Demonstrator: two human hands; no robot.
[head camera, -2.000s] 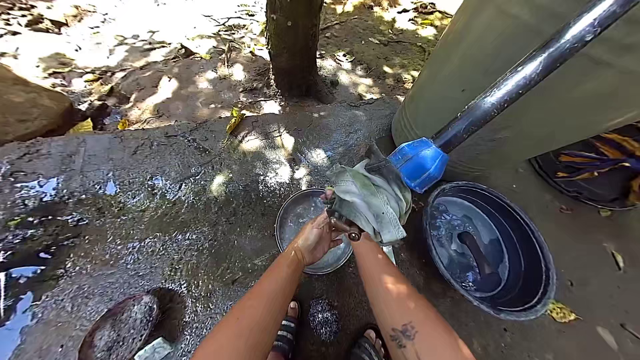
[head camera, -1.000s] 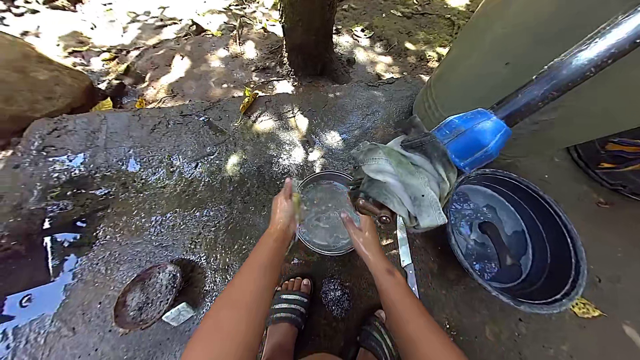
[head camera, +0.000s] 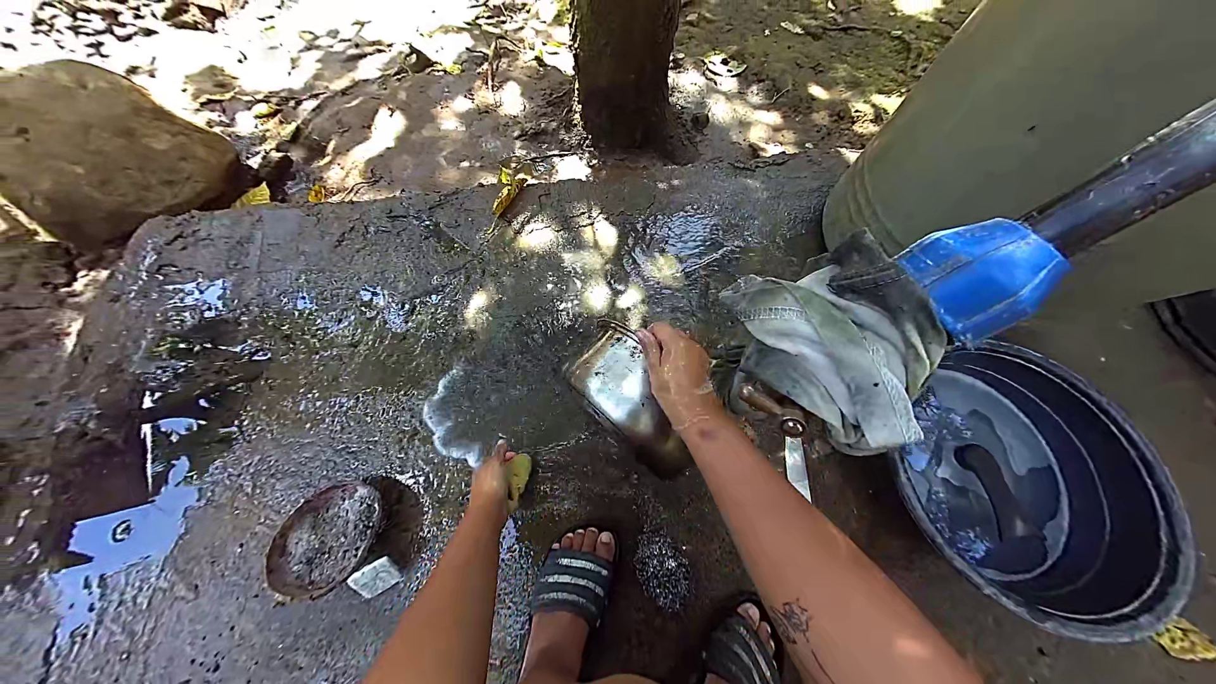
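My right hand (head camera: 682, 378) grips the rim of a tilted metal pan (head camera: 622, 385) over the wet concrete. Lower and to the left, my left hand (head camera: 494, 480) holds a yellow-green sponge (head camera: 518, 478). A foamy puddle (head camera: 451, 423) spreads on the concrete just above that hand. Right of the pan, a wet grey cloth (head camera: 826, 347) hangs from a tap wrapped in blue plastic (head camera: 988, 275). Beneath the cloth, a knife blade (head camera: 796, 465) and a brown handle-like part show, partly hidden. A steel-wool-like scourer (head camera: 662, 570) lies between my sandaled feet.
A black tub (head camera: 1130, 503) holding water stands at the right, below a dark pipe (head camera: 1130, 180) and a large greenish drum (head camera: 1035, 104). At lower left lie a shallow bowl of greyish matter (head camera: 328, 541) and a small pale block (head camera: 375, 577). A tree trunk (head camera: 625, 76) and a boulder (head camera: 104, 152) stand beyond.
The round pan lay flat between both hands a second ago; now it is tipped up in my right hand. My left hand has moved away to the left, and foamy water lies on the concrete.
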